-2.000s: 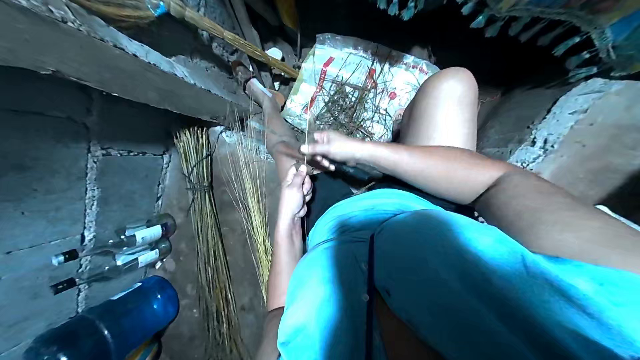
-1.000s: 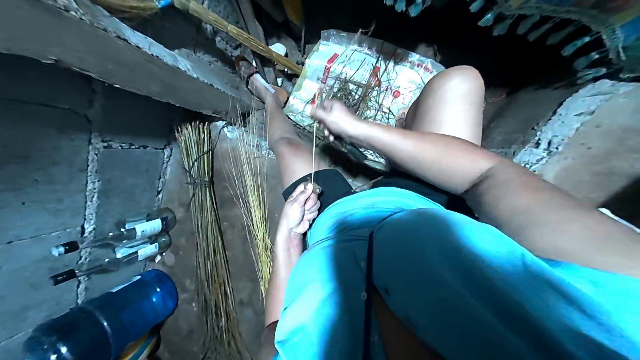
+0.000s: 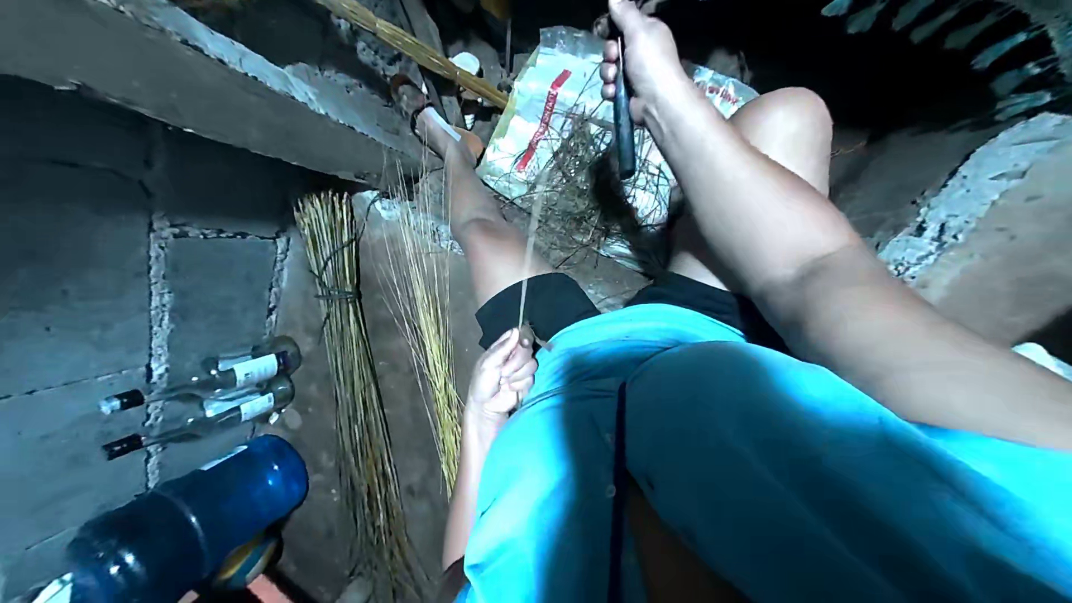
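My left hand [image 3: 505, 374] is closed on a thin pale stalk [image 3: 531, 251], which points up and away over my thigh. Raised near the top of the view, my right hand [image 3: 641, 59] grips the dark handle of a tool [image 3: 625, 126]; the rest of the tool cannot be made out. Below it, dry plant trimmings [image 3: 578, 180] lie on a printed plastic sack [image 3: 519, 126] between my legs. Left of my left hand are a loose bunch of thin stalks [image 3: 431, 352] and a thicker tied bundle of stalks [image 3: 347, 352].
Two glass bottles [image 3: 251, 371] lie at the left by the block wall [image 3: 75, 251], with a large blue plastic bottle [image 3: 201, 511] nearer me. A long bundle of stalks [image 3: 419, 52] slants across the top. A concrete ledge [image 3: 251, 109] runs along the upper left.
My right hand has moved up and away from my left hand, carrying the dark-handled tool. My left hand has come closer to my body and keeps its hold on the stalk.
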